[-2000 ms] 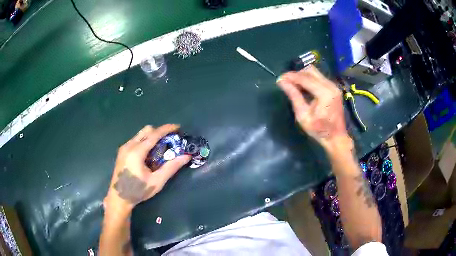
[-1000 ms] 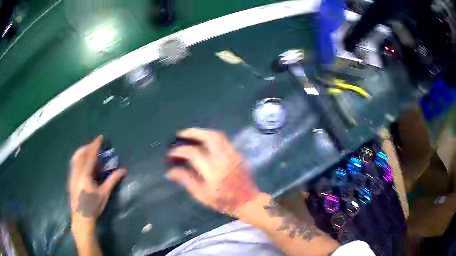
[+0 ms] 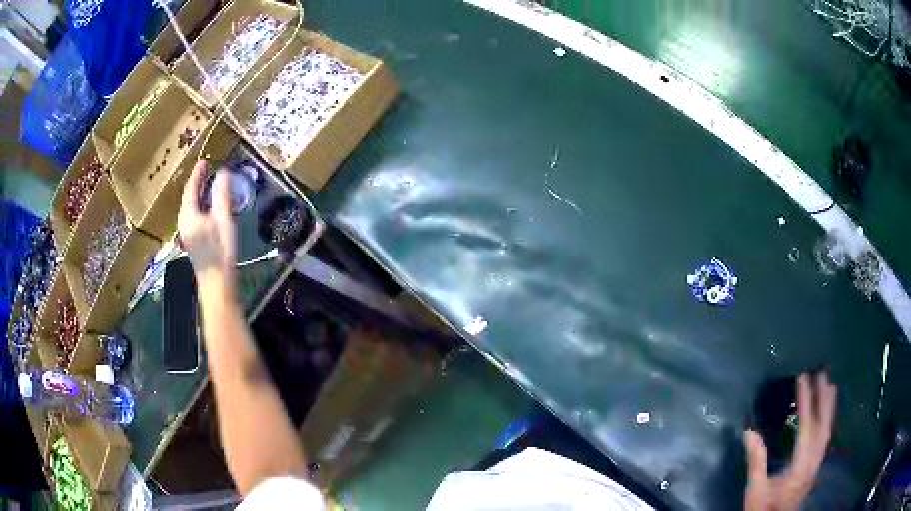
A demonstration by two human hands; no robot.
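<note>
A small blue round circuit board (image 3: 712, 282) lies on the dark green mat. My right hand (image 3: 794, 439), cut off by the bottom edge, has its thumb and fingers around a black housing part (image 3: 777, 403). My left hand (image 3: 208, 225) reaches to the left side bench, its fingers at a pale round piece (image 3: 238, 190); whether they grip it is unclear. A dark round container or part (image 3: 285, 222) is just right of that hand.
Cardboard boxes of small parts (image 3: 325, 170) line the left side. A black phone (image 3: 181, 314) and a plastic bottle (image 3: 85, 395) lie near them. A gap separates side bench and mat. A screw heap (image 3: 865, 271) and clear cup (image 3: 829, 254) are at the right.
The view has swung left, bringing the boxes and side bench into sight. My left hand has left the blue board on the mat and moved to the side bench.
</note>
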